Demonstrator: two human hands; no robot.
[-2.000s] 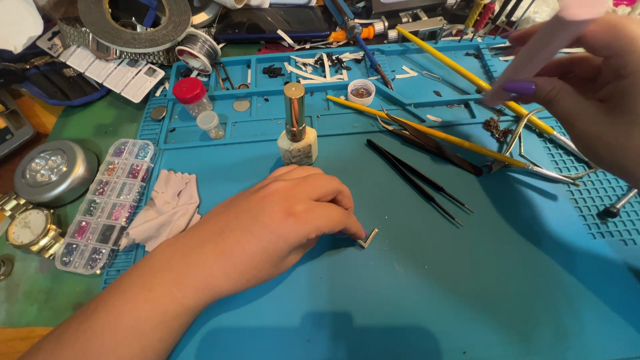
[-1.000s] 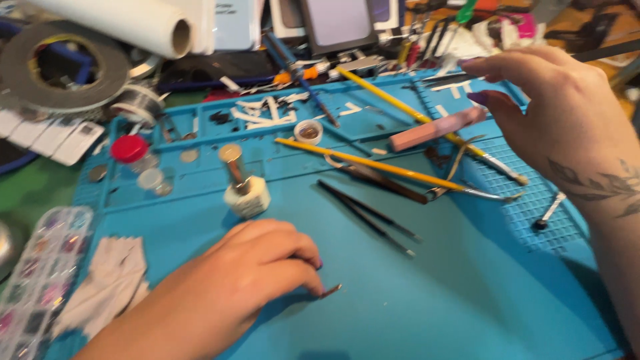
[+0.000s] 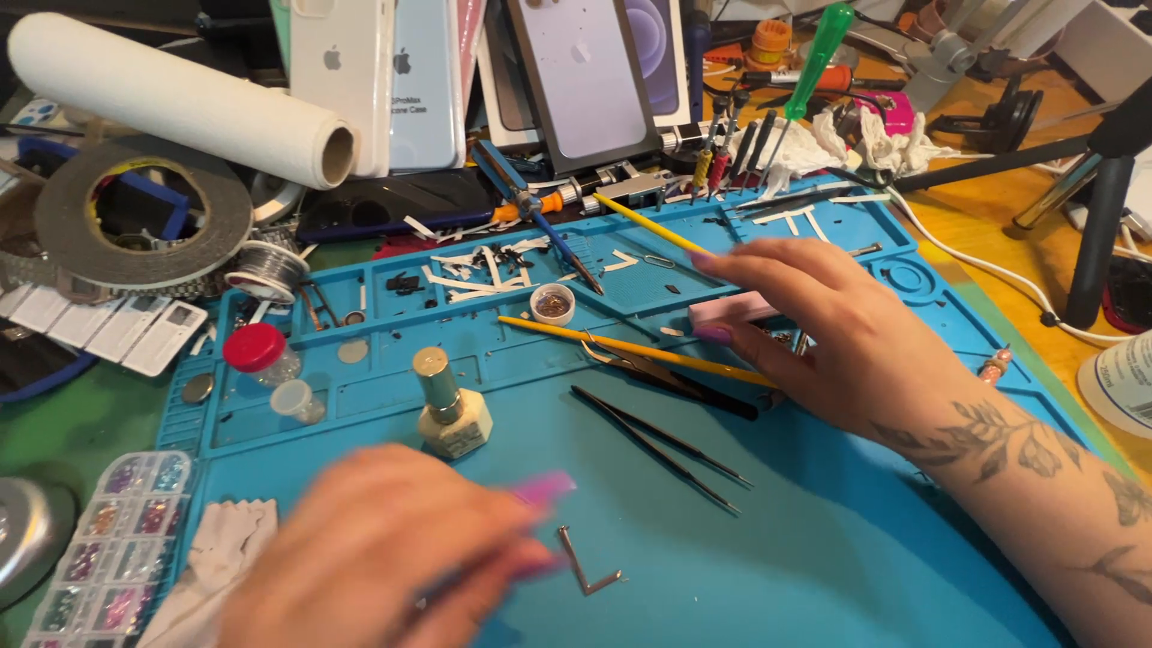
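My left hand [image 3: 387, 549], blurred, is raised over the blue silicone mat [image 3: 774, 576]; a dark slender thing shows under its fingers, but whether it is held cannot be told. Right of its fingertips lies a small L-shaped metal piece [image 3: 580, 565]. My right hand [image 3: 810, 333] is over the mat's tray section, thumb and finger around a pink block [image 3: 733, 310]. Black straight tweezers [image 3: 661, 450] lie between the hands. Behind them rest curved tweezers [image 3: 670, 378] and a yellow-handled brush [image 3: 630, 346]. A nail polish bottle [image 3: 454, 414] stands behind my left hand.
A red-capped jar [image 3: 261, 351], a small clear jar [image 3: 297, 400] and an open pot [image 3: 552, 306] stand in the tray section. At left are a bead organizer [image 3: 108, 558], a cloth [image 3: 216, 558] and a tape roll [image 3: 144, 211]. Phone boxes [image 3: 589, 81] and a tripod [image 3: 1102, 207] are behind.
My left hand has come off the small metal piece, which now lies free on the mat. The pink block, raised in my right hand at first, is now down at the tray section.
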